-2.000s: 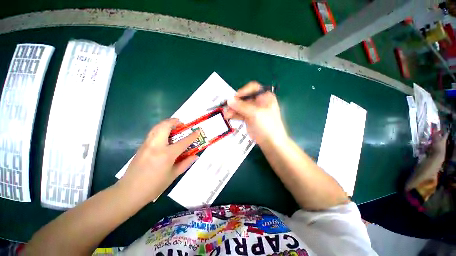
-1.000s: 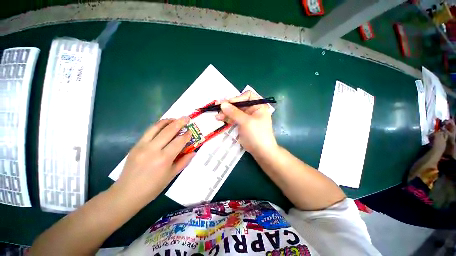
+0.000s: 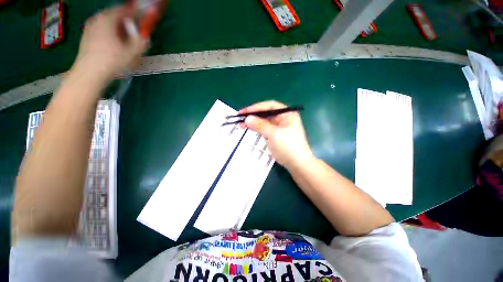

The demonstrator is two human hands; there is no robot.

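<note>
My left hand [image 3: 110, 41] is blurred at the top left, over the green surface beyond the rail, and holds a red-framed housing [image 3: 148, 19] that is cut off by the top edge. My right hand [image 3: 278, 132] holds black tweezers [image 3: 270, 113] above the middle sheets. Their two points face left and are apart, with no piece visible between them. Two white adhesive sheets [image 3: 187, 171] lie slanted side by side on the dark green bench. Rows of small marks show on the right one [image 3: 240, 184], partly under my right hand.
Printed sheets [image 3: 102, 182] lie at left, partly behind my left arm. Spare white sheets [image 3: 384, 148] lie at right. Beyond the pale rail [image 3: 220, 59] and metal post [image 3: 353, 25] are several red-framed units [image 3: 280, 12]. Another person's arm [image 3: 492, 165] is at the right edge.
My left hand has moved from the middle sheets to the upper left, carrying the red-framed housing. My right hand stays over the sheets with the tweezers. The view has shifted, showing more beyond the rail.
</note>
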